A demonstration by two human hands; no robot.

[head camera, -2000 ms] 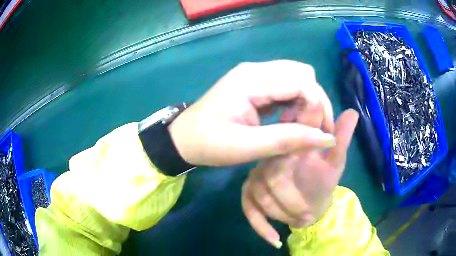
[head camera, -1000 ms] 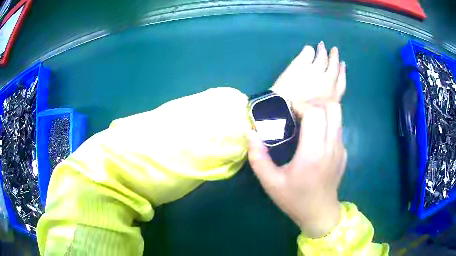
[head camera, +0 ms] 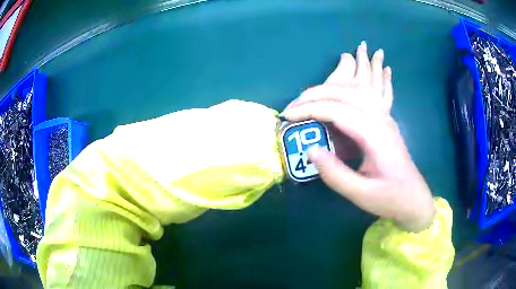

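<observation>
A smartwatch with a square lit face and large digits sits on my left wrist. My left hand is stretched away from me above the green bench, empty, its fingers apart. My right hand lies over the left wrist and the back of the left hand. Its thumb is at the lower part of the watch face and its fingers are around the watch's far side. Whether the right fingers press the watch or band is hard to tell.
Blue bins of silver-black parts stand at the left and right. A small blue bin of dark grains adjoins the left one. A black thing lies beside the right bin. A red-edged board shows at top left.
The hands parted from their earlier pose and the left arm stretched out. Since the last frame the watch face has lit up, and my right hand has shifted right with its thumb on the face.
</observation>
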